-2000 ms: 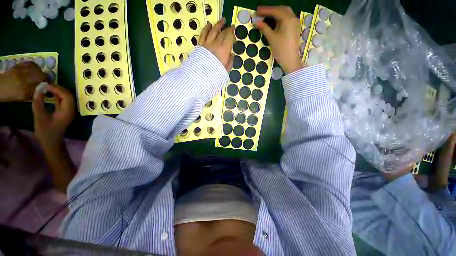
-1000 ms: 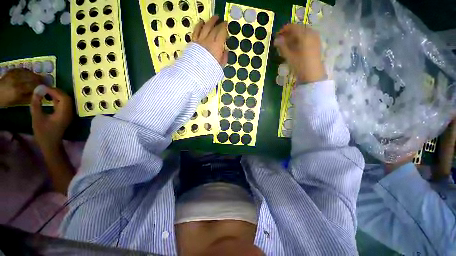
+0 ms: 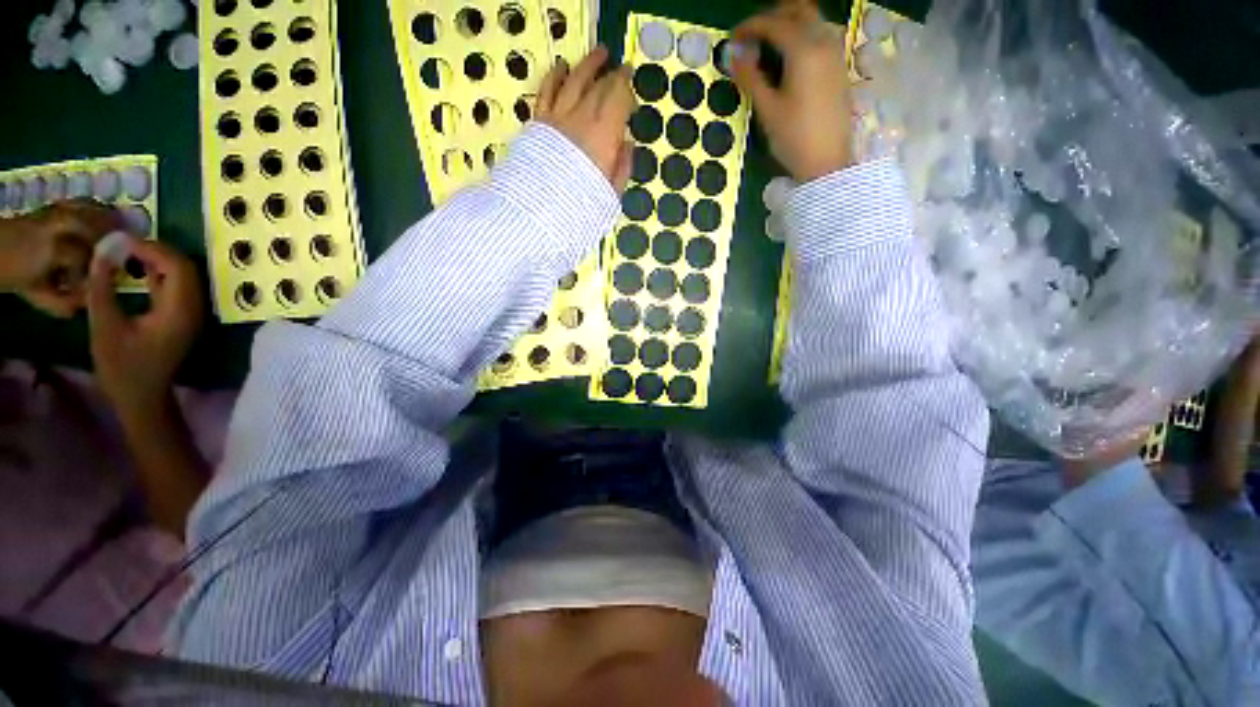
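A yellow die-cut adhesive sheet (image 3: 674,229) with three columns of black circles lies flat between my hands. Pale discs (image 3: 656,39) cover its first two top-row circles. My right hand (image 3: 797,86) is at the sheet's top right corner, its fingertips closed on a pale disc (image 3: 734,53) at the third top-row circle; the fingers partly hide that circle. My left hand (image 3: 590,111) rests along the sheet's upper left edge, over the stacked sheets, with fingers somewhat spread and nothing visible in it.
Stacked yellow sheets (image 3: 281,169) lie at left, more (image 3: 452,91) beside my left hand. Filled sheets (image 3: 876,53) and a clear plastic bag (image 3: 1092,249) with discs are at right. A loose disc pile (image 3: 113,39) is far left. A coworker's hands (image 3: 144,297) are at left; a blue sleeve is right.
My right hand moved right over the filled sheets, then back to the worked sheet's top right corner with a disc. The second top-row circle became covered. My left hand stayed almost still.
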